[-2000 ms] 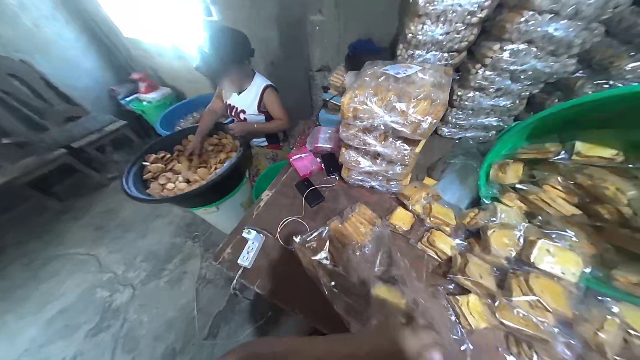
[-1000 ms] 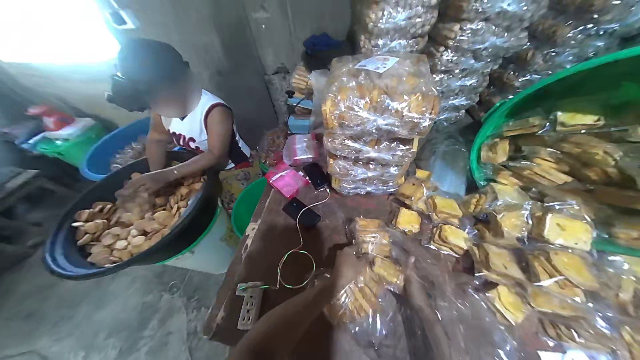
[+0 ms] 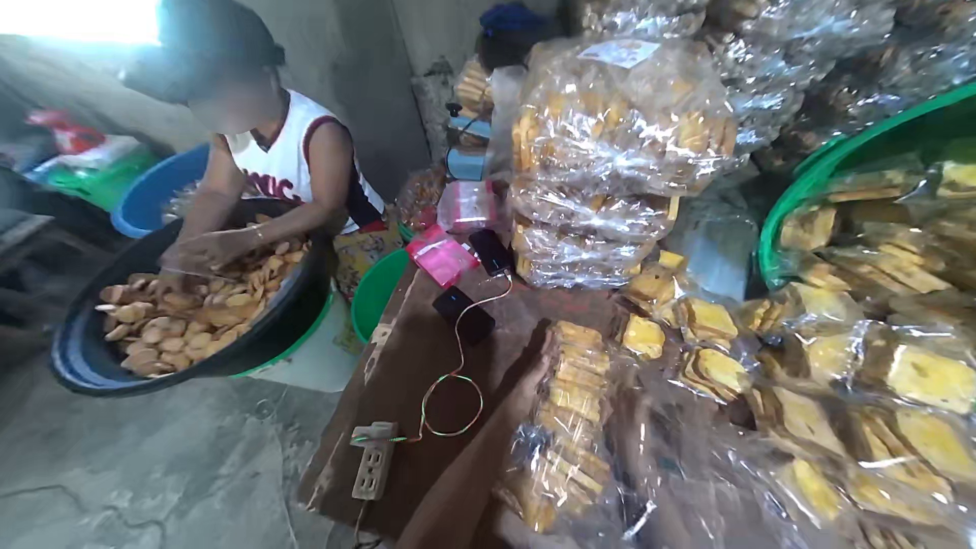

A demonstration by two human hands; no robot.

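A long clear plastic bag of stacked toasted bread slices (image 3: 572, 412) lies along the brown table. My left hand (image 3: 540, 370) holds its left side, with the forearm reaching up from the bottom edge and the fingers partly hidden by the bag. On the bag's right, my right hand (image 3: 637, 427) shows blurred through loose clear plastic; its fingers and grip cannot be made out. Small clear packets of yellow-topped slices (image 3: 713, 370) are spread to the right. Behind them stands a pile of large filled plastic bags (image 3: 621, 122).
A green basin of packets (image 3: 793, 198) is at right. On the table (image 3: 343, 457) are a power strip (image 3: 374, 461), a looped cable (image 3: 480, 404), two black devices (image 3: 463, 314) and a pink packet (image 3: 442, 255). At left, a person works over a black basin (image 3: 84, 358) of round pieces.
The slices in the bag, bunched a second ago, now form a long row between my hands. The other person's hands remain in the black basin. The view has shifted left and closer since two seconds ago.
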